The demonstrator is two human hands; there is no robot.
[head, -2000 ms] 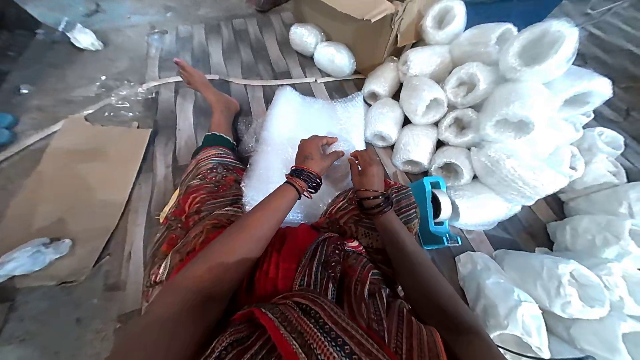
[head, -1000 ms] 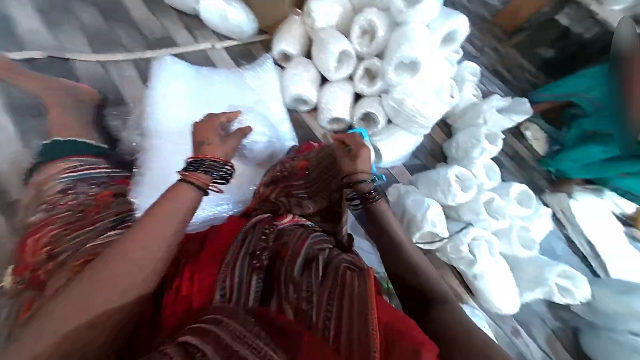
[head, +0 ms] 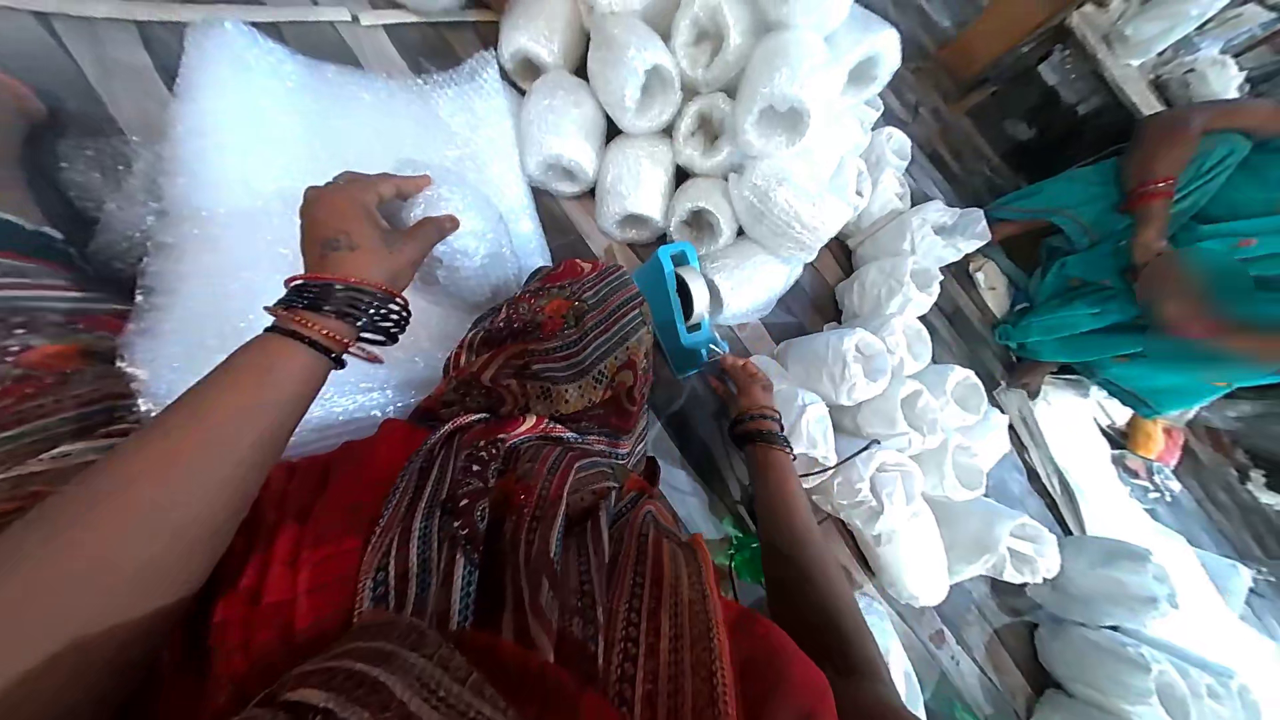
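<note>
My left hand (head: 370,230) grips the near end of a bubble-wrapped bundle (head: 465,240), thumb and fingers around it. The bundle lies on a stack of bubble wrap sheets (head: 240,170) spread over my lap and the floor. Beyond my right knee stands a blue tape dispenser (head: 660,290) with a roll of tape (head: 693,295) in it. My right hand (head: 743,385) is at the dispenser's cutting end, fingertips close together; whether they pinch the tape is too small to tell.
Bubble-wrapped cylindrical bundles (head: 635,185) are piled behind the dispenser. Several white-wrapped bundles (head: 835,365) lie to the right of my right hand. At the far right sits another person in teal clothing (head: 1180,260). A pale strip (head: 180,12) crosses the floor at the top left.
My right hand has moved from beside my left hand to the tape dispenser. My left hand stays at the bundle. The view has swung to the right, bringing in the other person.
</note>
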